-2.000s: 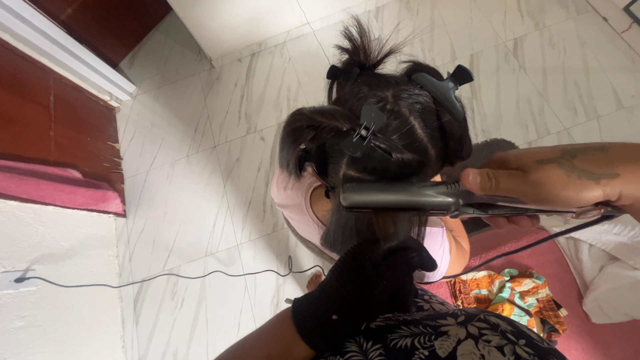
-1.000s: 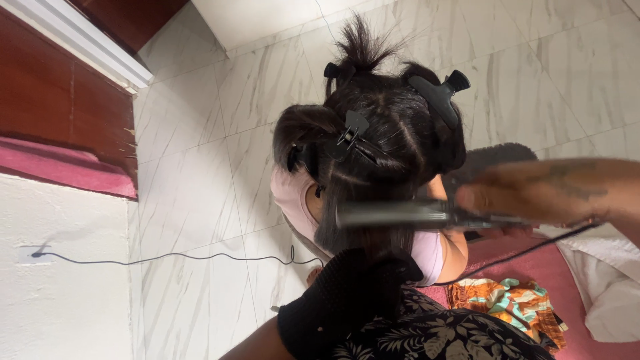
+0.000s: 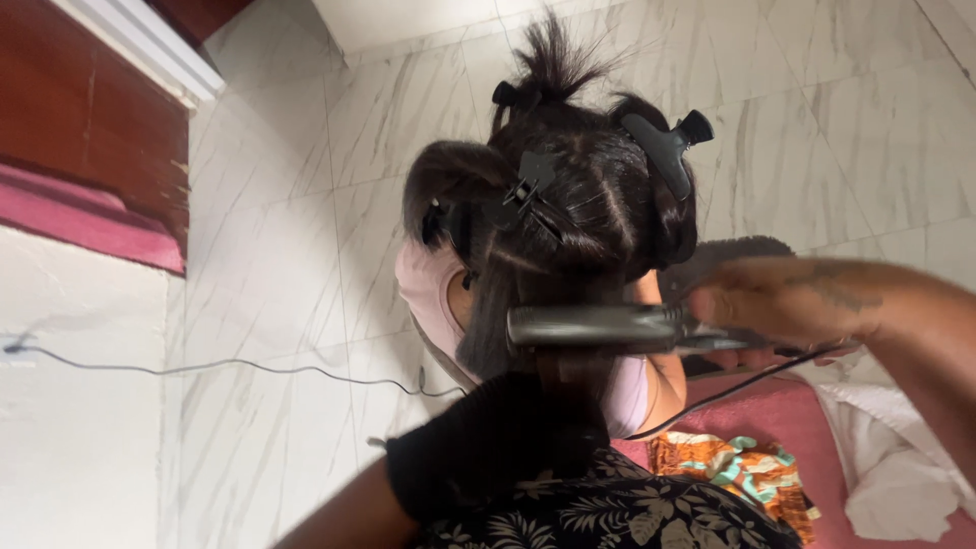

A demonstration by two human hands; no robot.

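A seated person with dark hair (image 3: 579, 191), seen from above, has the hair parted into sections. Butterfly clips hold them: one at the right (image 3: 665, 152), one on the crown (image 3: 526, 191), others at the top and left. My right hand (image 3: 778, 301), bare, grips a dark hair straightener (image 3: 595, 326), which lies across a hanging section of hair below the crown. My left hand (image 3: 518, 442), in a black glove, holds the lower part of that section just below the plates. Its fingertips are hard to make out against the hair.
The straightener's black cord (image 3: 717, 396) passes to the right of the person, and a thin cord (image 3: 252, 368) crosses the marble-patterned floor (image 3: 259, 305) to the wall at left. An orange patterned cloth (image 3: 751, 473) and a white cloth (image 3: 877, 457) lie on a pink surface (image 3: 823, 503).
The straightener has stayed across the hair with my right hand on it; its blur shows motion. My gloved left hand remains low at the same section.
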